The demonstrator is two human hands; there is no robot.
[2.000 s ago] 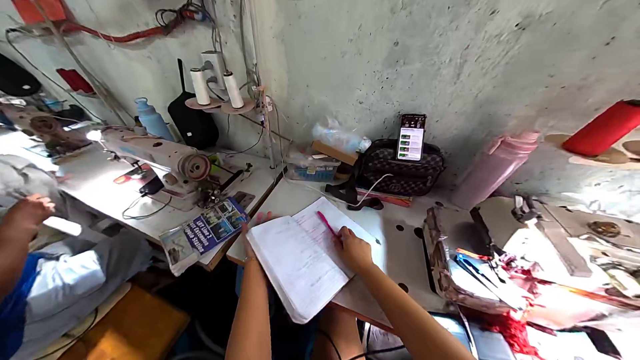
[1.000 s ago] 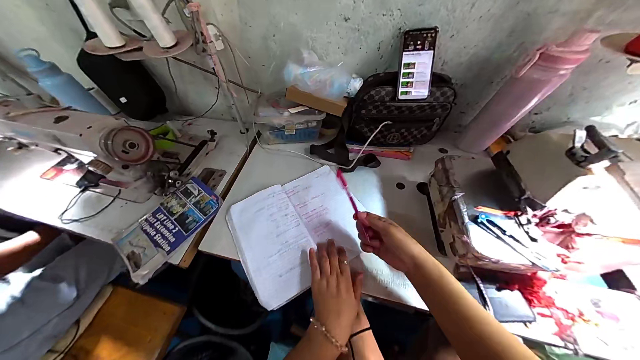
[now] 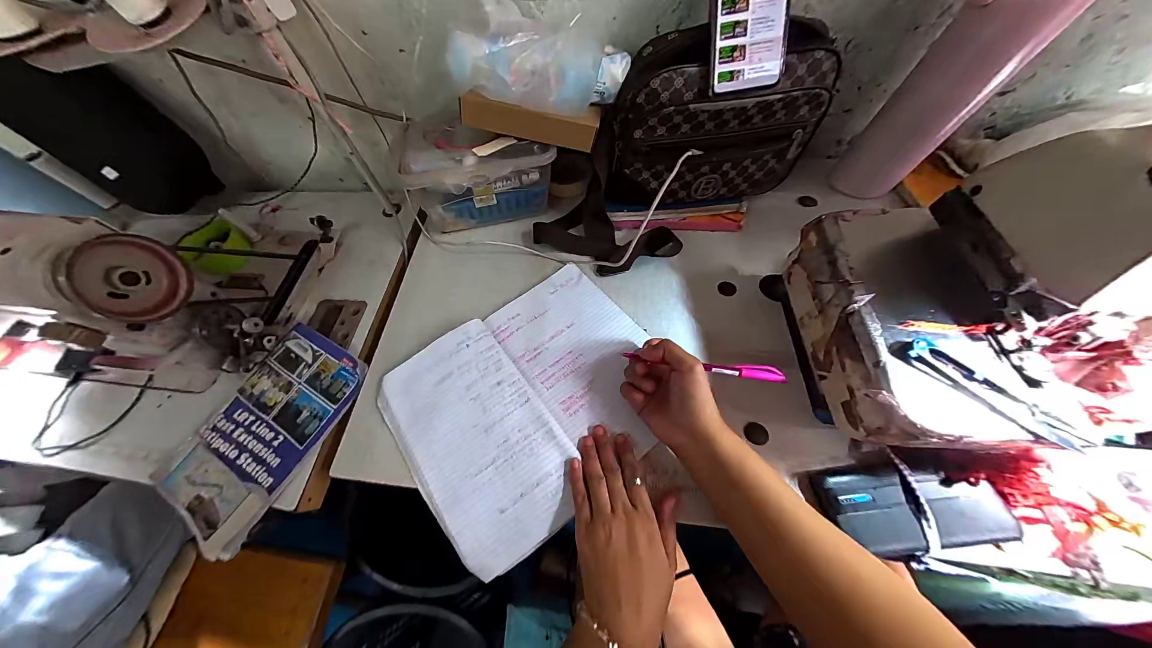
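An open lined notebook (image 3: pixel 504 414) lies tilted on the white sewing table, its pages bearing handwriting, partly in pink. My left hand (image 3: pixel 621 513) rests flat, fingers extended, over the lower edge of the right page; a ring and a bracelet show on it. Above and to its right, my right hand (image 3: pixel 670 391) is closed around a pink pen (image 3: pixel 747 371) at the right edge of that page. The pen lies nearly level, one end out to the right and the other showing left of the fingers.
Behind the notebook stand a patterned bag (image 3: pixel 720 126) with a phone (image 3: pixel 749 45) against it, a plastic box (image 3: pixel 486 189) and a small cardboard box (image 3: pixel 531 121). A sewing machine's handwheel (image 3: pixel 129 277) and a booklet (image 3: pixel 288 405) are left. Right are tools on a covered box (image 3: pixel 837 315) and a dark wallet (image 3: pixel 909 513).
My left hand has moved from the notebook's left edge to the right page's bottom. The pen, upright over the page a second ago, now lies nearly level. The view has come closer to the table.
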